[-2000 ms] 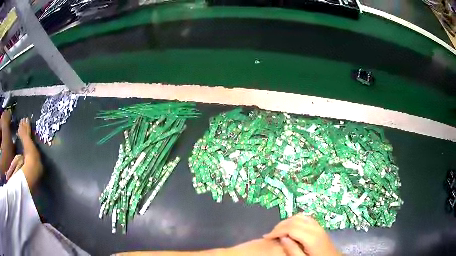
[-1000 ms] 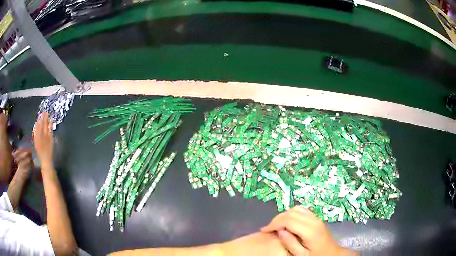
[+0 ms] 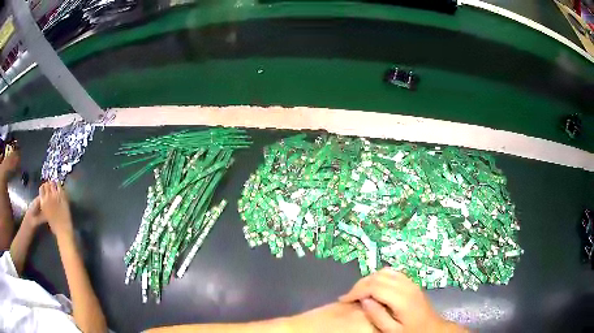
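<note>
A large loose pile of small green circuit boards [image 3: 384, 208] lies on the dark bench top. My right hand [image 3: 397, 300] is at the bottom edge, just in front of the pile, with its fingers curled and pointing left. My left forearm [image 3: 260, 325] comes in along the bottom edge and ends at my right hand's fingertips. My left hand is hidden or cut off there. No part shows between my fingers, and what they hold cannot be seen. A fanned bundle of long green board strips [image 3: 179, 208] lies left of the pile.
A green conveyor belt [image 3: 312, 84] runs behind a pale edge strip [image 3: 293, 118]. It carries black housings [image 3: 400, 78], another near the right edge. More dark housings [image 3: 588, 237] sit at the bench's right edge. At the left, another person's hands [image 3: 53, 198] are by a silvery heap [image 3: 67, 151].
The black housing on the belt has moved left, and another has come in at the right. The other person's hands at the left have moved. My hands look almost unchanged.
</note>
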